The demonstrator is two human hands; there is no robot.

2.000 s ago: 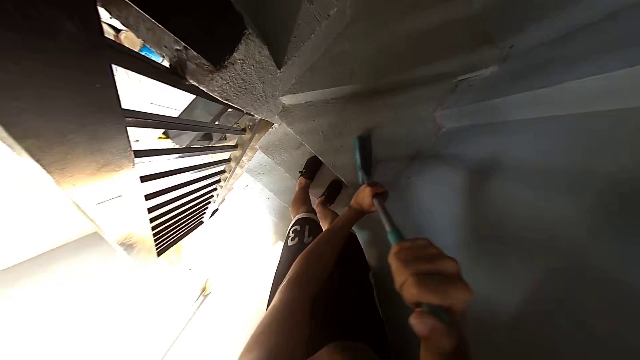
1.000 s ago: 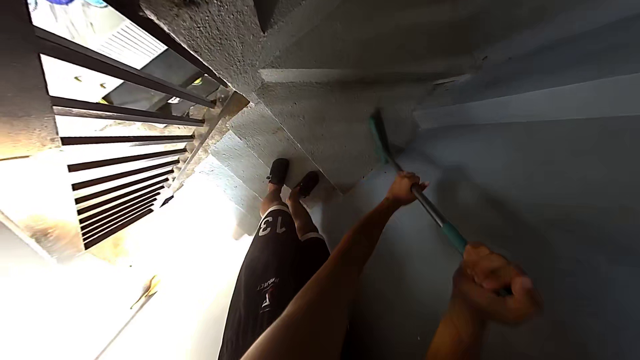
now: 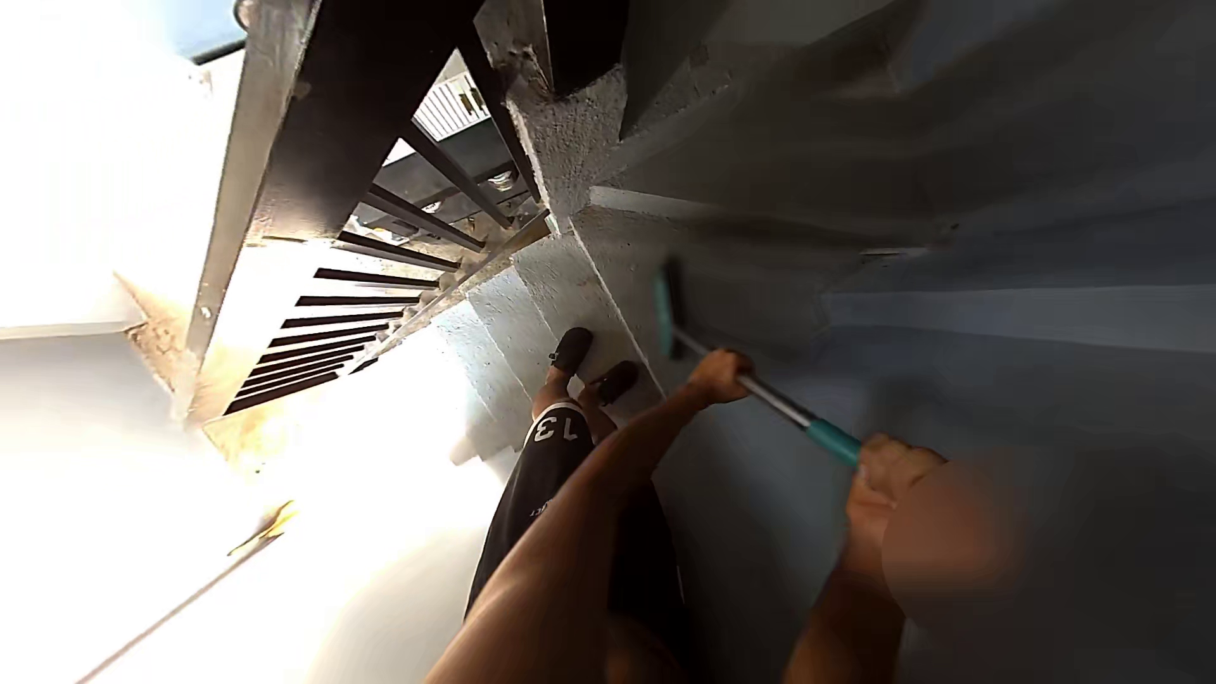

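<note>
A long-handled brush with a teal head (image 3: 665, 312) and dark bristles rests on or just over the grey concrete stair landing, to the right of my feet; its exact contact is unclear. My left hand (image 3: 722, 376) is closed round the metal pole (image 3: 781, 399), close to the brush head. Farther up, at the teal grip (image 3: 834, 441), my right hand (image 3: 893, 467) holds the handle; its end is hidden by the hand and a blurred patch. My dark shoes (image 3: 572, 351) stand on a concrete step beside the landing.
Dark railing bars (image 3: 356, 301) line the stairs at left, below a wide dark beam (image 3: 332, 114). Rough concrete steps (image 3: 494, 318) descend at lower left. A grey wall (image 3: 1073, 399) rises at right. A thin stick with a yellow end (image 3: 275, 522) shows at lower left.
The brush head swung away from my feet between the two earlier frames and is now closer to them again. Both hands have stayed on the handle. The view has shifted.
</note>
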